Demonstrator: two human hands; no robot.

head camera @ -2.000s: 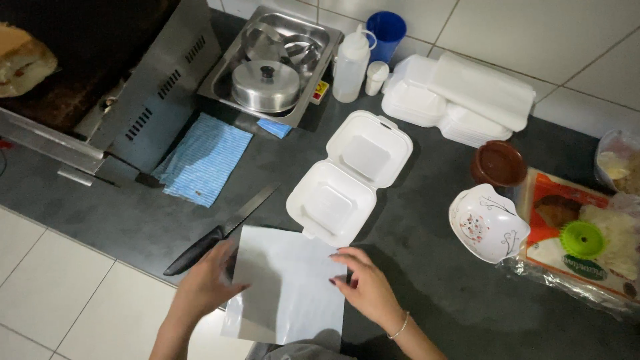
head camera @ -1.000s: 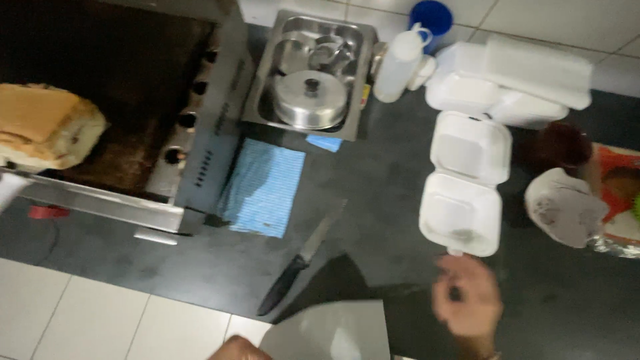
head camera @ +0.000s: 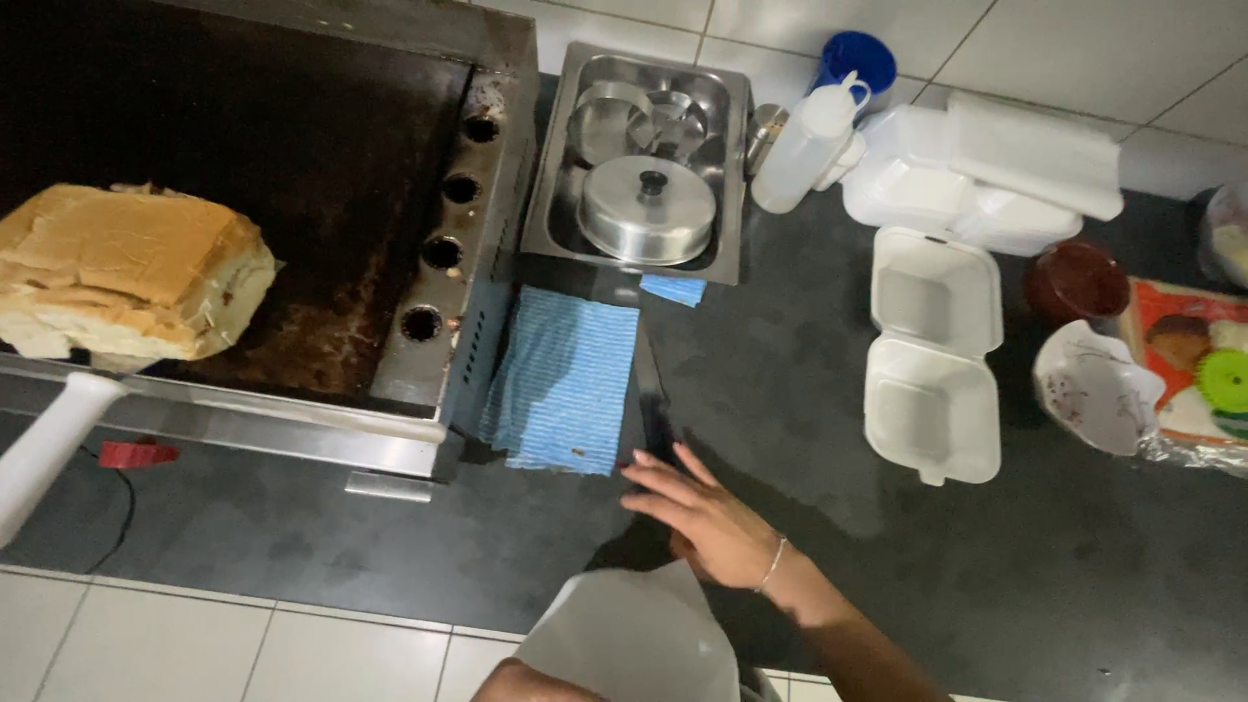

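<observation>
At the bottom edge, my left hand [head camera: 536, 682], mostly cut off by the frame, holds a curved sheet of white paper [head camera: 624, 624]. My right hand [head camera: 707, 517] is above the dark counter with fingers spread, its fingertips close to the black handle of a kitchen knife [head camera: 657, 434]. The knife lies along the right edge of a blue striped cloth [head camera: 570, 380]. Farther right, a white foam clamshell box [head camera: 933, 405] stands open, its inside bare. A bread loaf or large sandwich [head camera: 136, 268] sits on the griddle at left, with a white-handled spatula [head camera: 58, 448] under its front edge.
The griddle's metal side [head camera: 487, 244] borders the cloth. Behind are a steel tray [head camera: 736, 195] with a domed lid and metal rings, a white squeeze bottle [head camera: 804, 146], a blue cup [head camera: 858, 60] and foam boxes [head camera: 907, 161]. A brown bowl [head camera: 1077, 283] and white bowl [head camera: 1097, 390] stand right.
My right hand has gone from beside the open foam box to the knife, which now lies against the cloth instead of apart from it. The paper, earlier spread flat, is curved. The view has swung left.
</observation>
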